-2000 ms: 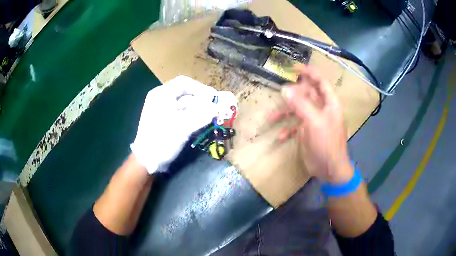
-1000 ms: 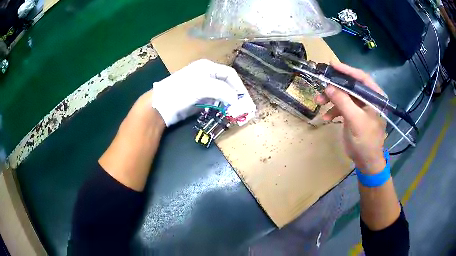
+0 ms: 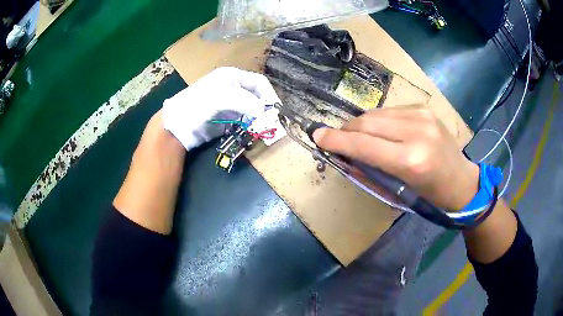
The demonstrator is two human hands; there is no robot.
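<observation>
My left hand (image 3: 213,108), in a white glove, holds a small white part (image 3: 267,126) with red wires beside it. A wired board assembly (image 3: 232,148) with a yellow block, dark parts and a green wire hangs below the glove. My right hand (image 3: 407,151), bare with a blue wrist strap (image 3: 483,194), grips the black handle of a soldering iron (image 3: 376,179). The iron's metal tip is at or very near the white part; contact cannot be told. A thin pale line runs along the iron.
The black soldering iron stand (image 3: 305,62) with a yellowish sponge (image 3: 360,91) sits on a cardboard sheet (image 3: 346,228) with dark crumbs. A clear hood (image 3: 290,13) is above it. Another wired assembly (image 3: 437,22) lies at the back right. A green conveyor with worn edge (image 3: 92,139) is left.
My right hand took the iron from the stand and has moved left, bringing its tip to the white part. The left hand still holds the part.
</observation>
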